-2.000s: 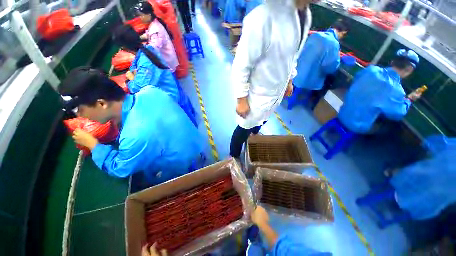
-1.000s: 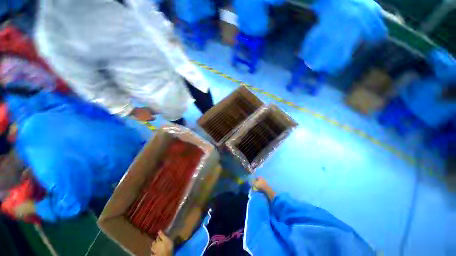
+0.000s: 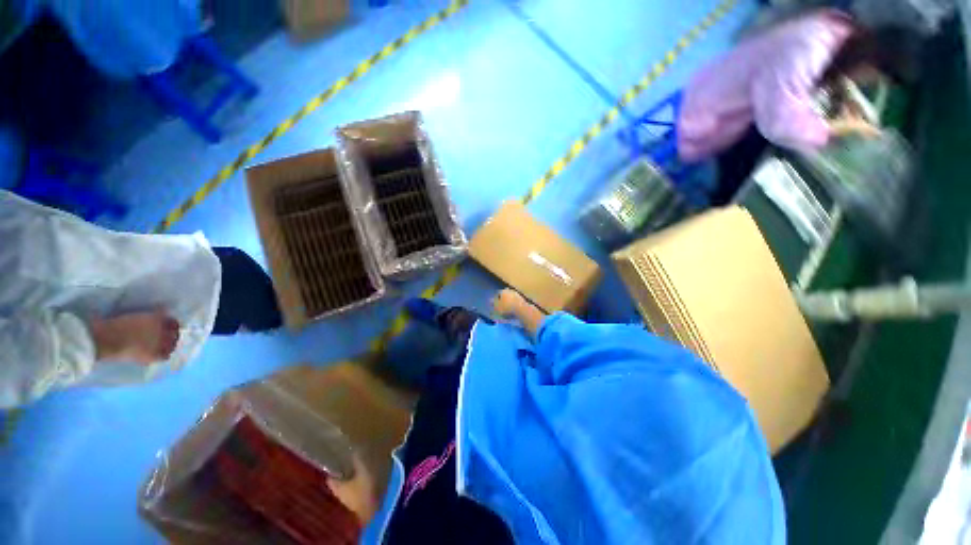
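The large open carton (image 3: 181, 442) stands at the lower left, with clear film over its rim. Rows of red bubble pouches (image 3: 282, 479) fill much of what shows of its inside. My left hand (image 3: 354, 492) is blurred at the carton's near right side, over the red rows' edge; its fingers are unclear. My right hand (image 3: 517, 310) is in front of my blue smock, fingers curled, beside a closed brown carton (image 3: 527, 250) with a white label. No item shows in it, but its grip is unclear.
Two open cartons with brown slots, one plain (image 3: 261, 202) and one film-lined (image 3: 355, 197), stand on the blue floor. Flattened cartons (image 3: 735, 303) lean at the right. A person in white (image 3: 96, 266) is at left; one in pink (image 3: 761, 80) at upper right.
The view has swung round to the right and down. The closed carton and flattened cartons have come into view. My right hand has left the large carton's rim, where it was two seconds ago.
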